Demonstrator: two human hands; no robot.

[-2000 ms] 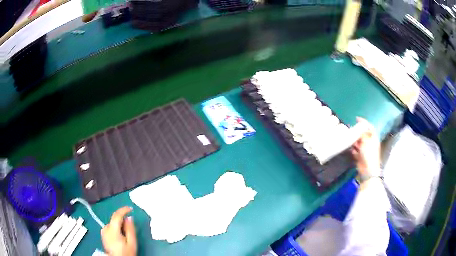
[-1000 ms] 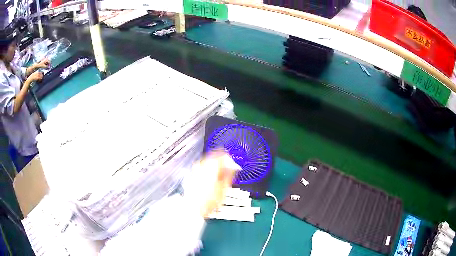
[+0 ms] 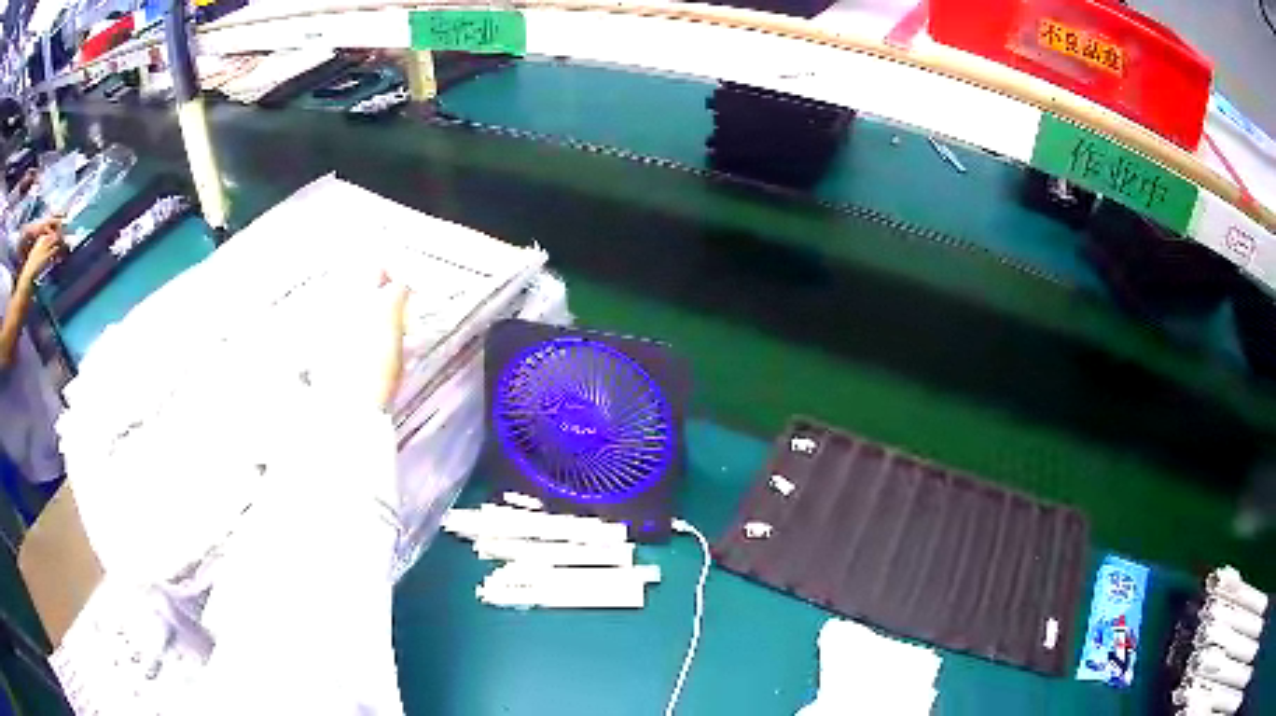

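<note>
A white-sleeved arm, which looks like my left, reaches over the large white layered stack [image 3: 280, 266] at the left. My left hand [image 3: 393, 333] shows only in part at the stack's top near its right side. Its fingers blend into the white, so I cannot tell if it holds anything. Several white housings [image 3: 560, 560] lie loosely side by side in front of the desk fan [image 3: 585, 420]. My right hand is not in view.
A black ribbed tray [image 3: 910, 546] with small white inserts stands right of the white fan cable [image 3: 700, 602]. A white cloth [image 3: 875, 671], blue sachet [image 3: 1114, 623] and white housings [image 3: 1222, 650] lie lower right. Another person's hand [image 3: 42, 245] is far left.
The view has swung left from the trays to the fan and stack. My left hand has moved from beside the fan up and left onto the stack. My right hand has left view.
</note>
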